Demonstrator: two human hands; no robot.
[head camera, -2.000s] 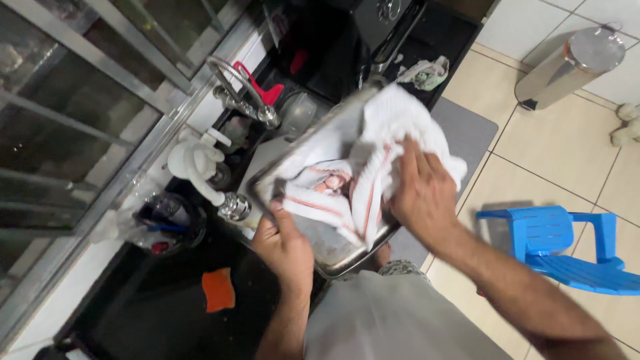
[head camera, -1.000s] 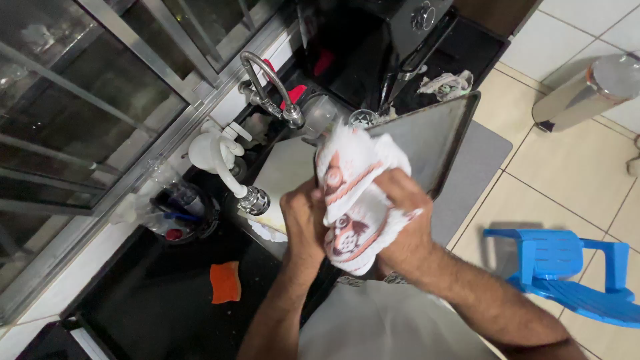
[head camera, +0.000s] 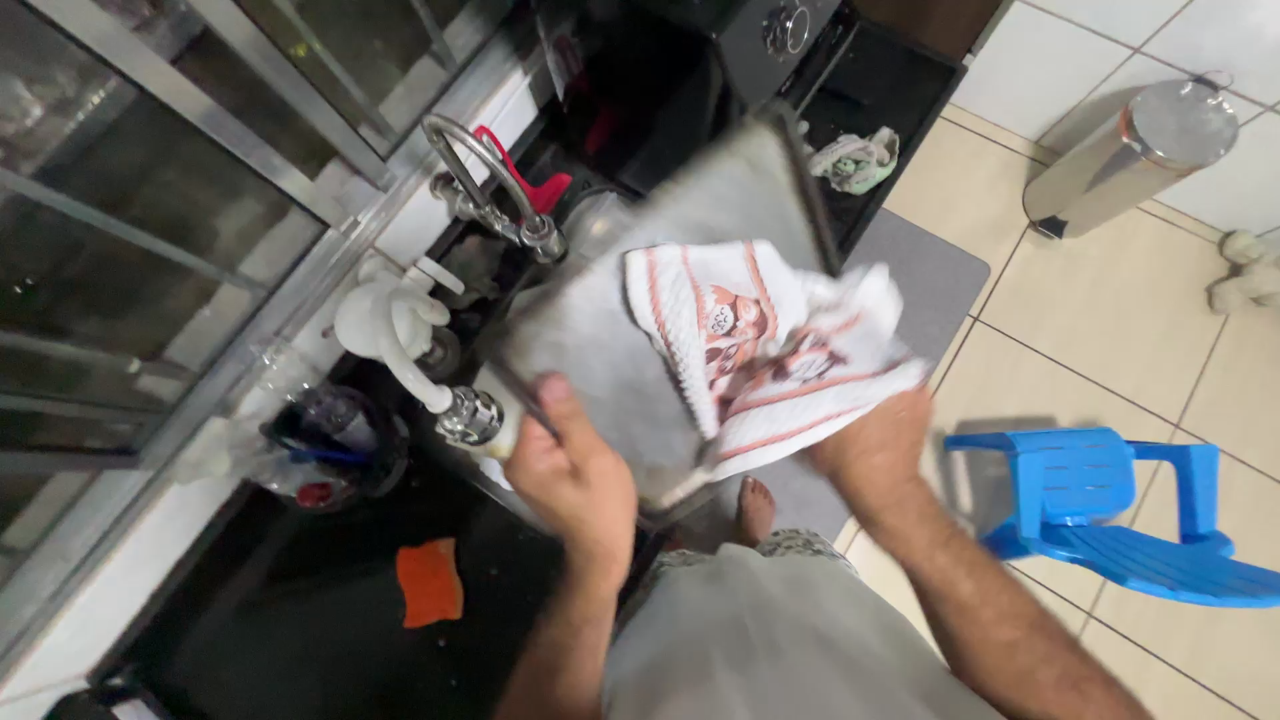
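A metal baking tray [head camera: 600, 340], blurred, is tilted over the sink area in front of me. My left hand [head camera: 575, 475] grips its near left edge, thumb over the rim. A white terry kitchen towel [head camera: 690, 310] with reddish stripes and a printed figure lies across the tray's right part. At the towel's right end, my right hand [head camera: 880, 440] holds it near the tray's right side; the fingertips are hidden by the cloth.
Beyond the tray's left side stand a curved chrome faucet [head camera: 480, 180] and a white tap filter [head camera: 390, 330]. An orange sponge [head camera: 430, 583] lies on the black countertop [head camera: 330, 620]. To the right are a blue plastic chair [head camera: 1090, 480] and a steel pedal bin [head camera: 1130, 150].
The towel was bunched between both hands a second ago; now it is spread over the tray. My left hand has moved from the towel to the tray's edge.
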